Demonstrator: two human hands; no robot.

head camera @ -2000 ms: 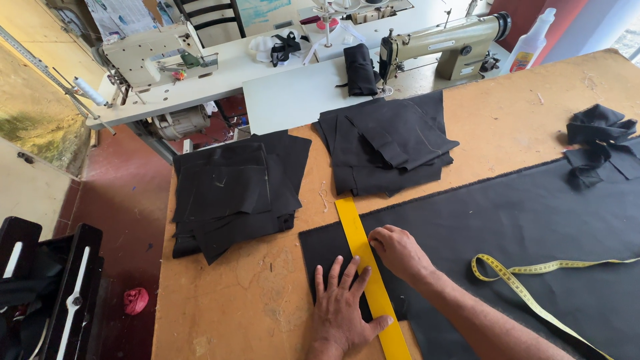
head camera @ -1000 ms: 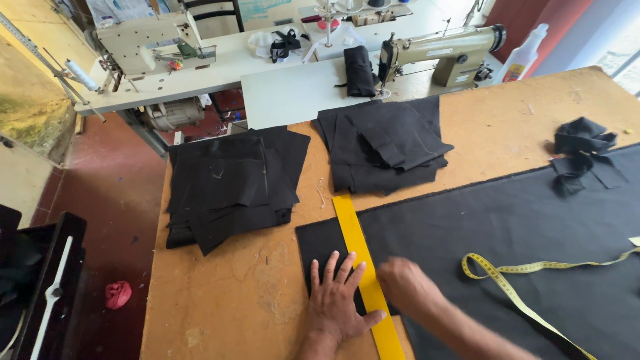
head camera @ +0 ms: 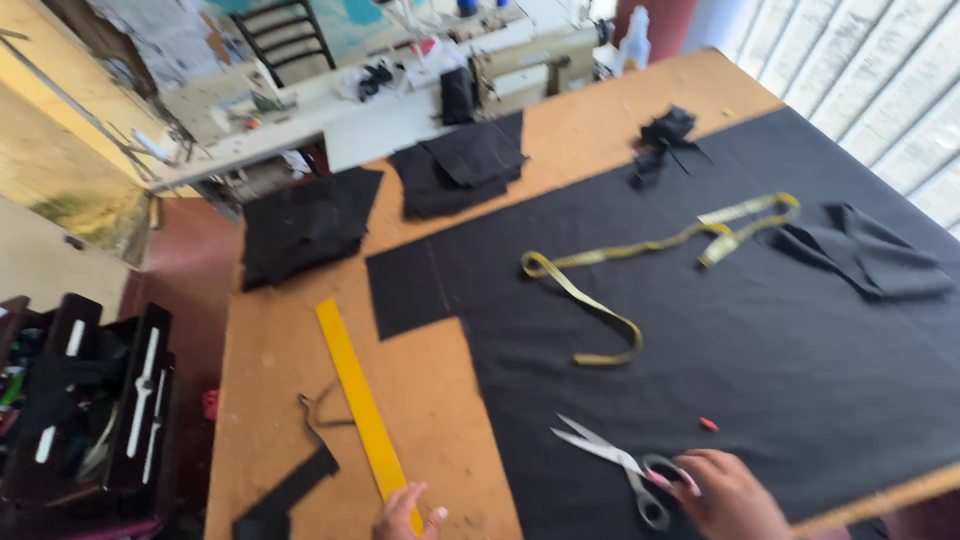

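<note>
Black fabric (head camera: 675,322) covers much of the wooden table, with a chalk line across its narrow left flap. At the bottom right, my right hand (head camera: 731,491) has its fingers on the pink-wrapped handle of metal scissors (head camera: 600,450), whose blades are spread over the fabric. My left hand (head camera: 405,514) grips the near end of a yellow ruler (head camera: 362,397), which lies on bare wood left of the fabric. A small red piece (head camera: 709,424), perhaps chalk, rests just above my right hand. A yellow measuring tape (head camera: 600,255) curls across the fabric.
Two piles of black cut pieces (head camera: 311,225) (head camera: 465,169) lie at the table's far left. Black scraps (head camera: 667,127) and a folded grey-black cloth (head camera: 862,255) rest on the fabric. Sewing machines (head camera: 532,67) stand behind. Open drawers (head camera: 82,405) are at left, and a black strip (head camera: 292,487) lies near the ruler.
The yellow ruler has moved left, off the black fabric onto bare wood. My right hand has left the ruler's side and is now at the scissors. The view has swung to the right.
</note>
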